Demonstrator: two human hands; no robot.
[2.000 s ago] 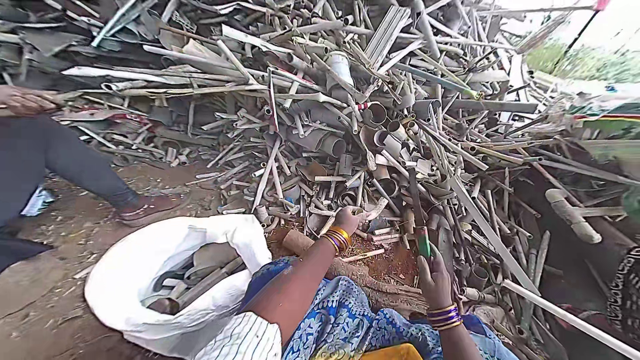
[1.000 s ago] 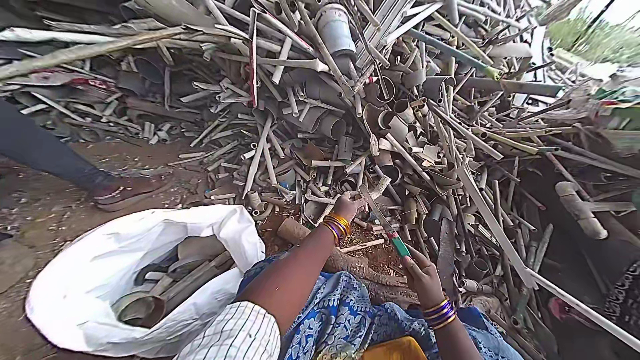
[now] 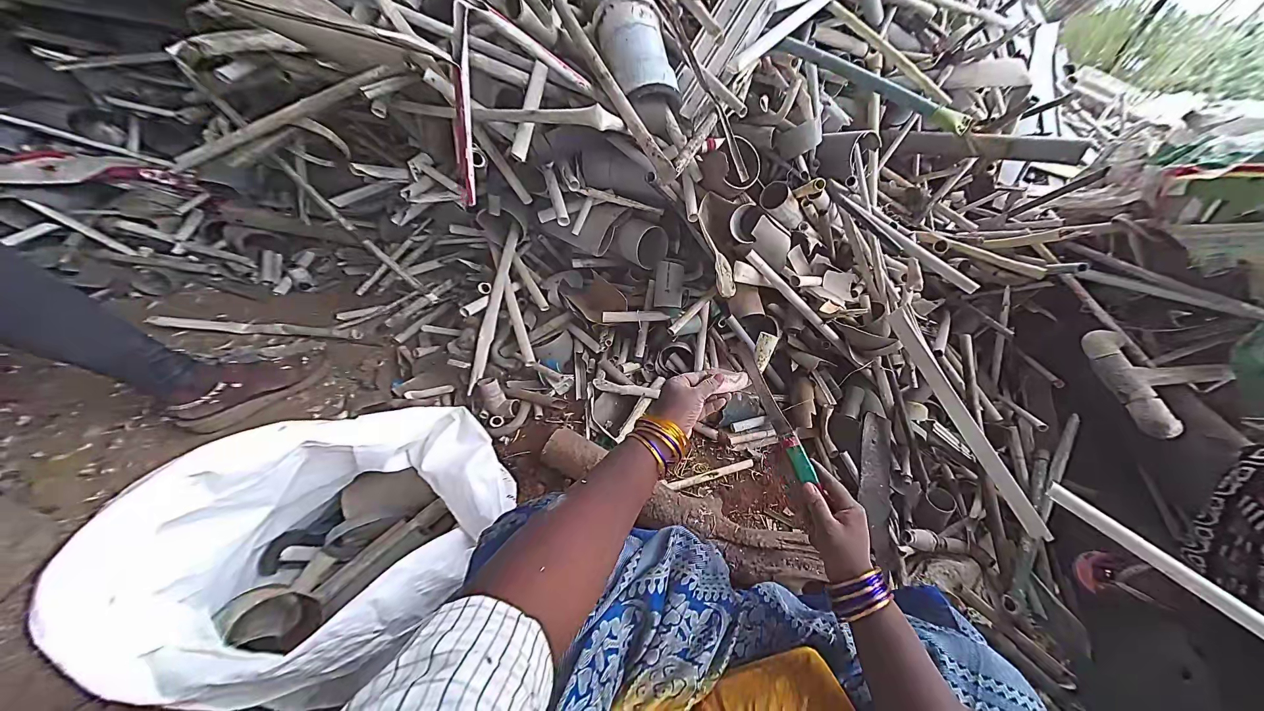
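Observation:
My right hand grips the green handle of a long blade, which points up and to the left. Close to the blade's left side, my left hand holds a small pale piece, seemingly plastic, between thumb and fingers. Whether blade and piece touch cannot be told. Beyond both hands lies a big heap of scrap plastic pipes. To the left, a white sack stands with its mouth wide, holding pipe pieces.
Thick brown logs lie just in front of my lap. A person's shoe is on the dirt at the left. Dark patterned cloth shows at the right edge, near a long white strip. Yellow cloth or plastic lies on my lap.
The blade, upright two seconds ago, now slants up and left beside my left hand. The other person's hand at the left edge has gone out of view. The view has shifted somewhat.

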